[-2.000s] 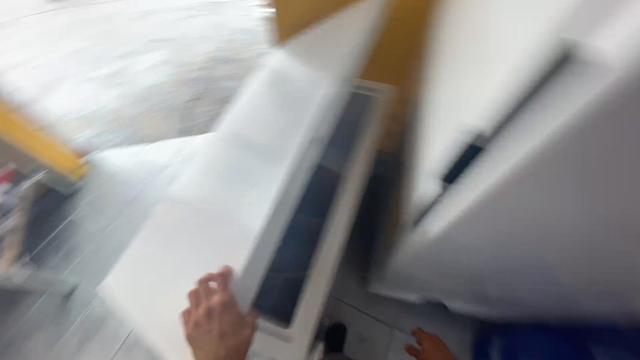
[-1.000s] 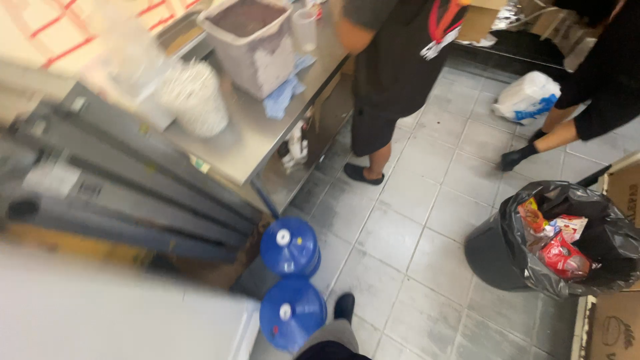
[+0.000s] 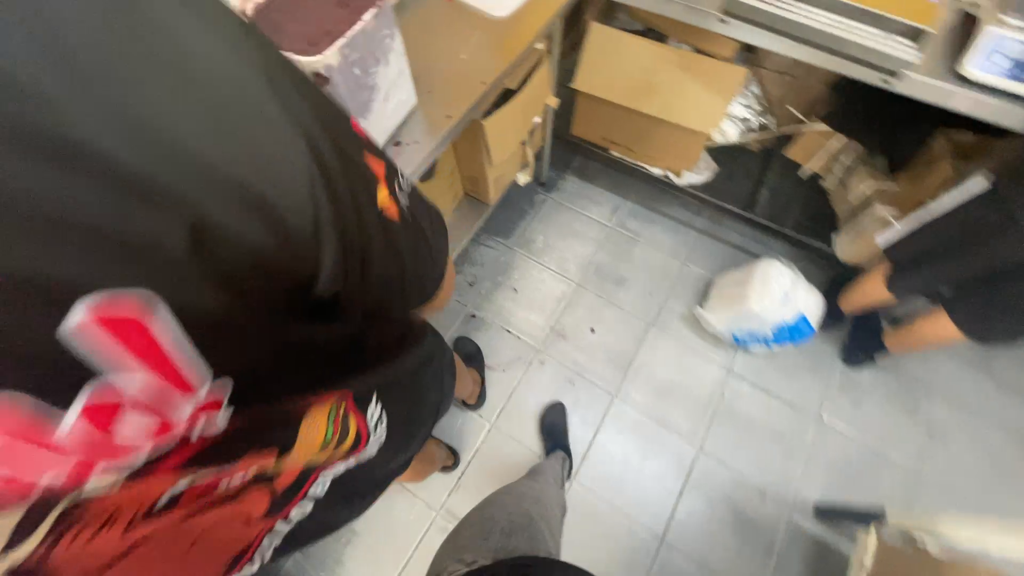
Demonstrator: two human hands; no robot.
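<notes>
Neither my left hand nor my right hand shows in the head view. My own leg in grey trousers [image 3: 512, 512] and a dark shoe [image 3: 555, 430] are at the bottom centre, on the tiled floor. Close by on the left stands a person in black clothes [image 3: 240, 200] with a red bow and a printed pattern. A white plastic package with a blue patch [image 3: 760, 300] lies on the floor, beside the feet of a second person [image 3: 960, 272] at the right.
A stained plastic tub [image 3: 372, 80] stands on a metal table [image 3: 448, 64] at the upper left. Cardboard boxes [image 3: 656, 96] and crumpled foil [image 3: 744, 116] sit under the counter [image 3: 832, 48]. At the bottom right is the blurred edge of a box [image 3: 868, 552].
The view has swung widely. Two seconds ago both my hands showed, the left at a white panel; neither shows now. The person in black now fills the left side.
</notes>
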